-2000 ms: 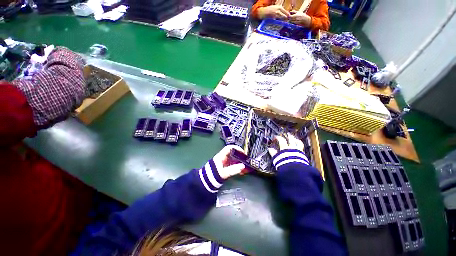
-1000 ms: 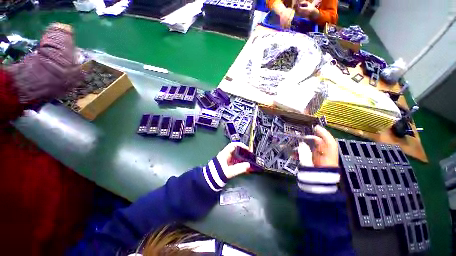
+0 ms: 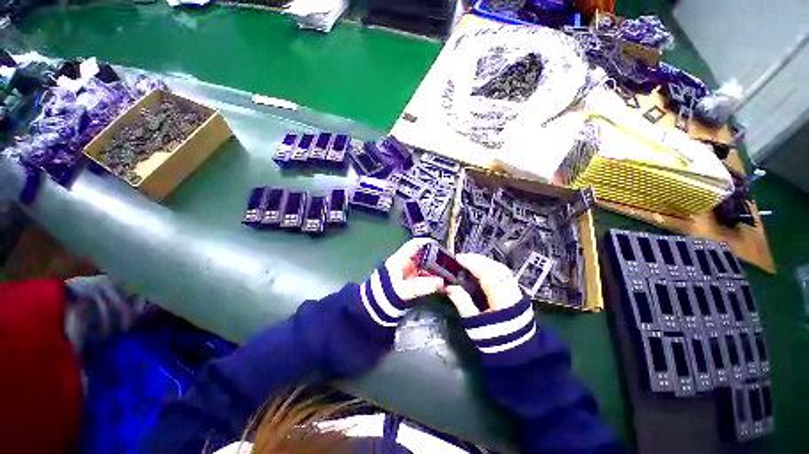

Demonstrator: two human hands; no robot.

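My left hand [image 3: 413, 270] and my right hand [image 3: 486, 282] meet in front of the bezel box and hold one screen unit [image 3: 441, 262] between them. A grey rim shows along the unit's upper side; the fingers hide much of the rest. The open cardboard bezel box [image 3: 596, 266] is heaped with grey frames [image 3: 506, 226]. Loose bezels [image 3: 435, 188] lie left of the box. Dark purple screen units stand in two short rows [image 3: 312, 148], with a few more [image 3: 371, 195] near the loose bezels.
The black tray [image 3: 661, 417] at right bears rows of framed units [image 3: 679, 310]. A small parts box [image 3: 191, 160] and purple-wrapped parts [image 3: 66, 120] are at left. A yellow-edged stack [image 3: 652, 184] and plastic bag [image 3: 514, 80] lie behind. A person's red sleeve [image 3: 35, 355] is at lower left.
My right hand has moved left from over the bezel box to the unit in my left hand. The neighbour's arm has drawn back from the small parts box. The view has shifted slightly.
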